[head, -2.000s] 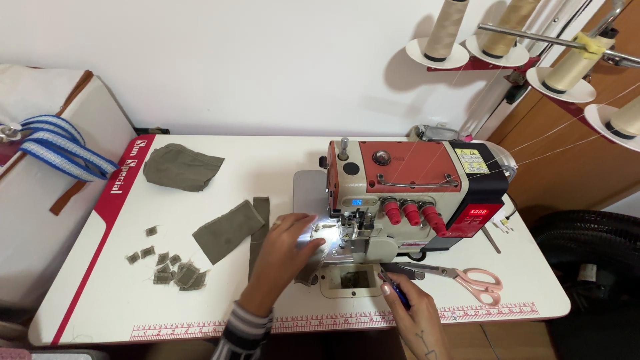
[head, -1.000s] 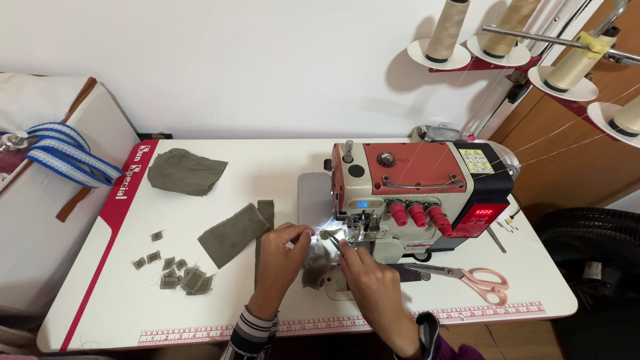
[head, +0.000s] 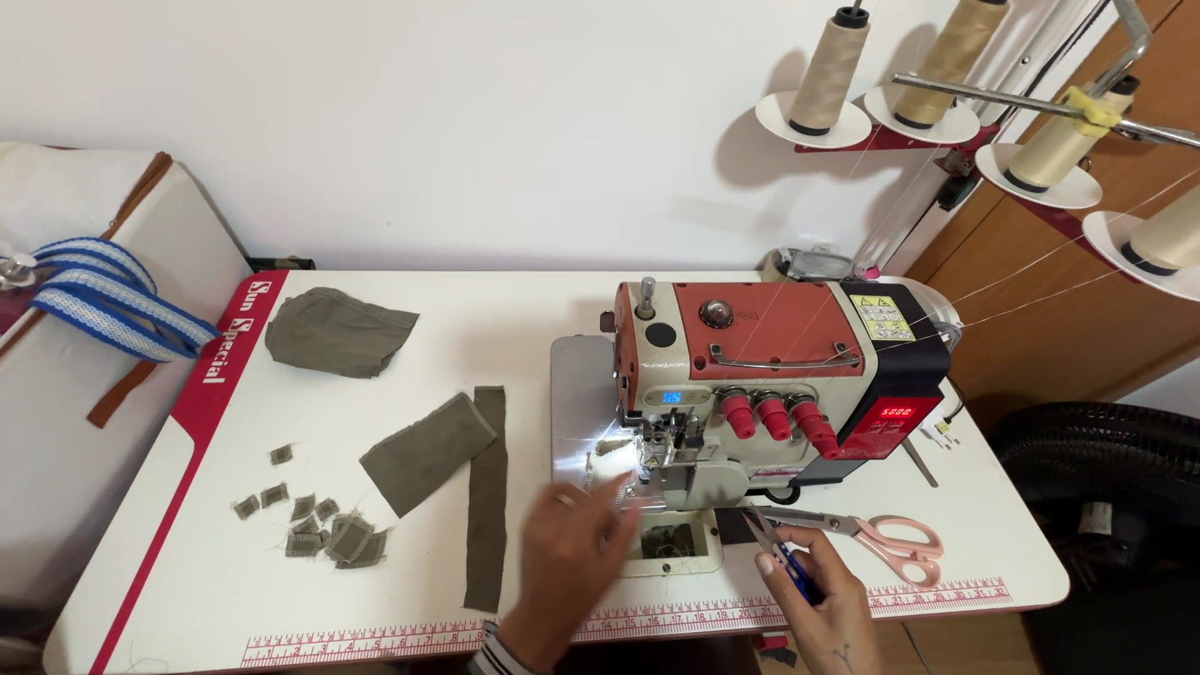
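My left hand (head: 572, 562) is blurred just in front of the overlock sewing machine (head: 750, 375), by its lit needle area; whether its fingers hold anything is hidden. A small olive fabric piece (head: 614, 455) lies beside the presser foot. In my right hand (head: 820, 591) are blue-handled thread snips (head: 787, 558), their blades pointing toward the machine's base. Pink-handled scissors (head: 891, 544) lie just behind that hand. Left of the machine are an olive fabric strip (head: 486, 525), a folded olive piece (head: 427, 455), a larger olive piece (head: 337, 333) and several small stitched squares (head: 347, 537).
A printed ruler (head: 422, 640) runs along the table's front edge. In front of the machine is a recessed opening (head: 670, 544) with scraps. Thread cones (head: 830, 75) stand at the upper right, their threads running down. A black fan (head: 1097, 525) is at the right, a blue-white strap (head: 122, 295) at the left.
My right hand has moved from the needle area toward the front right with the snips. The fabric piece that was between my hands now lies by the presser foot.
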